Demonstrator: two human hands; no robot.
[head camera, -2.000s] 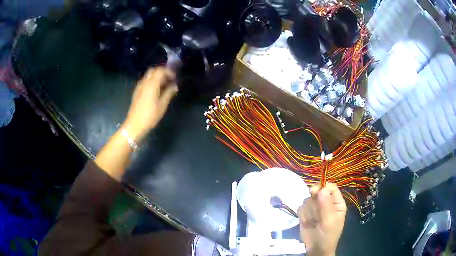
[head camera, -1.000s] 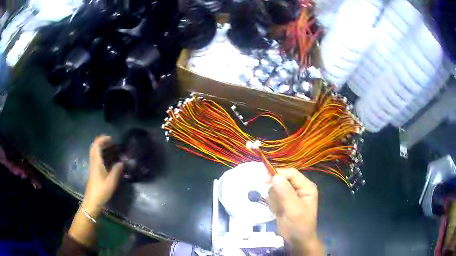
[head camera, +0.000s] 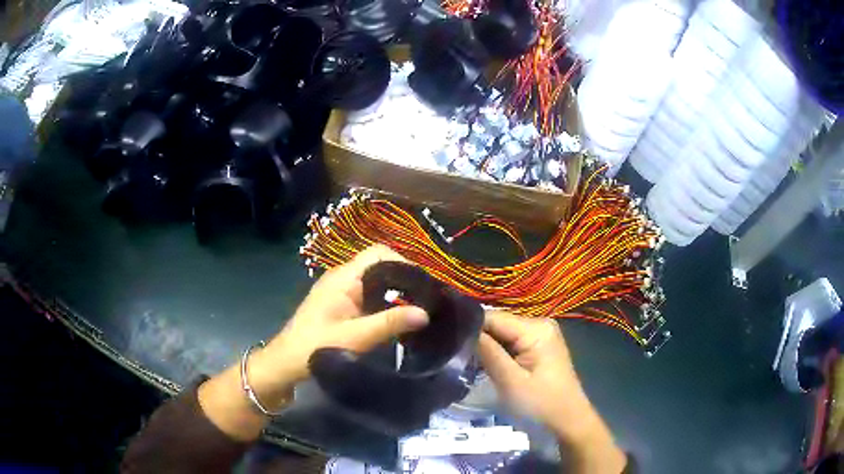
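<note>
My left hand (head camera: 347, 319) grips a glossy black inner shell (head camera: 435, 324), thumb inside its round opening, just above the white bracket base (head camera: 463, 442). The white round housing is mostly hidden behind the shell. A small white plug with a bit of red wire (head camera: 396, 297) shows inside the shell's opening. My right hand (head camera: 532, 361) is at the shell's right side with thumb and fingertips pinched together; what they hold is hidden. The orange-looking wire harness bundle (head camera: 518, 282) lies just beyond the hands.
A heap of black shells (head camera: 250, 130) lies at upper left, with white plastic pieces (head camera: 93, 37) beyond. A cardboard carton (head camera: 444, 190) of small white-and-silver parts stands behind the wires. Stacked white housings (head camera: 694, 120) stand at upper right. A white unit (head camera: 807, 324) lies at far right.
My left hand has brought the black shell from the left to the white unit, covering its round part. My right hand remains beside it, and the wire it held upright now shows only inside the shell.
</note>
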